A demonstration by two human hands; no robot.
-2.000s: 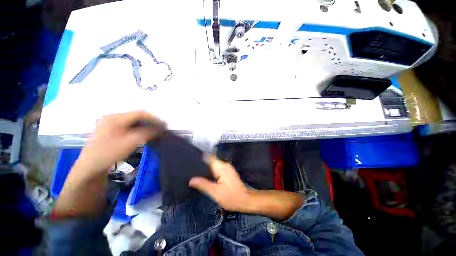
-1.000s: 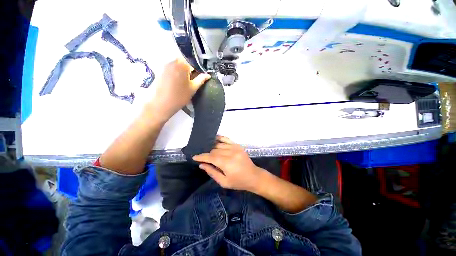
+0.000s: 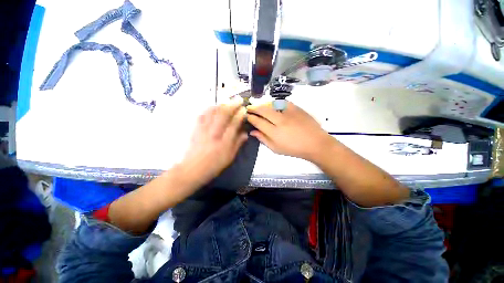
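Note:
A dark grey-black fabric band [image 3: 241, 166] runs from under the needle area down over the table's front edge towards the lap. My left hand [image 3: 217, 135] lies on the band's left side, fingertips close to the presser foot. My right hand [image 3: 287, 128] is on the right side, its fingertips pressing the band near the needle. Both hands hold the band down just in front of the sewing machine [image 3: 342, 27]. The presser foot and the band's far end are mostly hidden by the fingers and machine parts.
Frayed blue-grey denim strips [image 3: 105, 50] lie at the left of the white table [image 3: 110, 138]. Silver snips [image 3: 411, 148] lie at the right, near a dark pad [image 3: 442, 131]. Blue crates [image 3: 88, 193] and white cut pieces [image 3: 155, 249] are below the table's edge.
Both hands have moved the dark band up to the machine. My right hand has risen from the table's front edge to the needle area. The view has shifted closer to the machine.

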